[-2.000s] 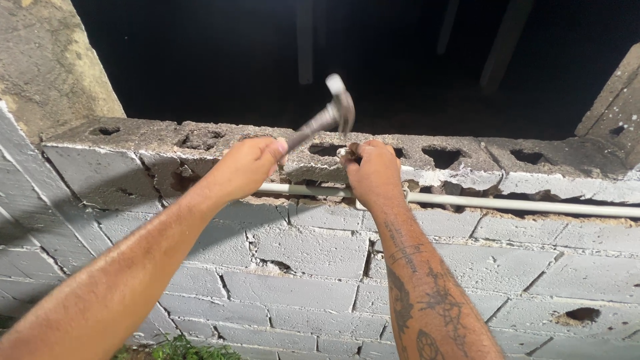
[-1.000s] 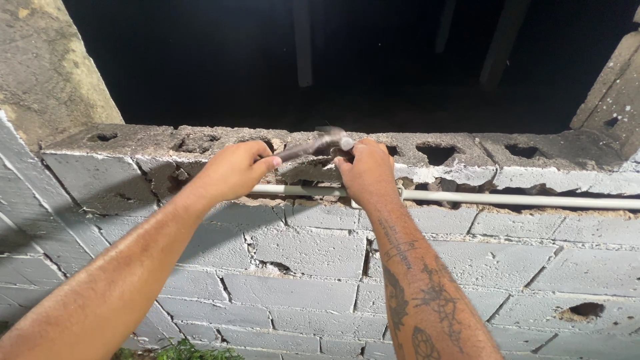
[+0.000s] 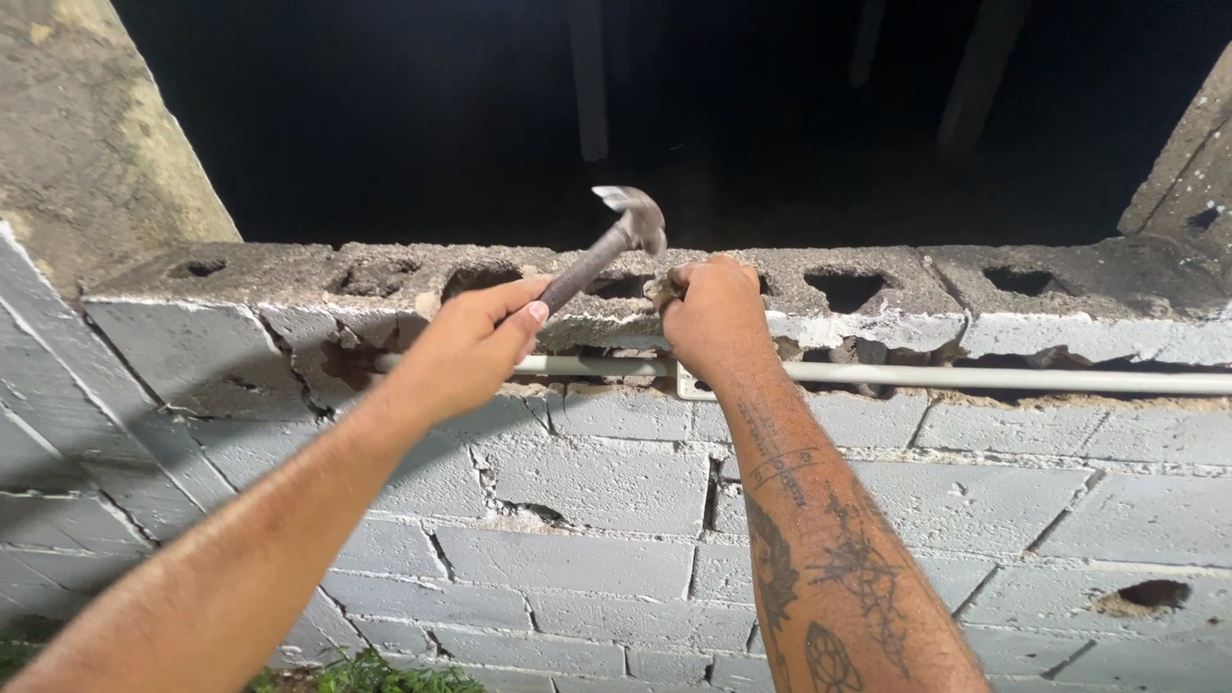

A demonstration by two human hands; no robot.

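Observation:
My left hand (image 3: 472, 342) grips the handle of a claw hammer (image 3: 630, 223), whose head is raised above the top edge of a hollow concrete block wall (image 3: 597, 481). Close to the right of the hammer, my right hand (image 3: 714, 313) pinches a small rough chunk (image 3: 662, 291) between thumb and fingers at the block cavities; whether it is stone or mortar I cannot tell. Below both hands a pale plastic conduit (image 3: 1011, 378) runs in a broken channel along the wall. A white plastic bracket or box edge (image 3: 691, 385) shows beside my right wrist.
Concrete jambs (image 3: 115, 144) flank the dark opening beyond the wall, on the left and right. Open cavities (image 3: 845, 289) line the rough top course. A broken hole (image 3: 1145, 597) is at the lower right. Green plants (image 3: 371, 674) grow at the wall's foot.
The hammer head, down beside my right hand one second ago, is now raised above the blocks. My right hand stays at nearly the same place on the wall top.

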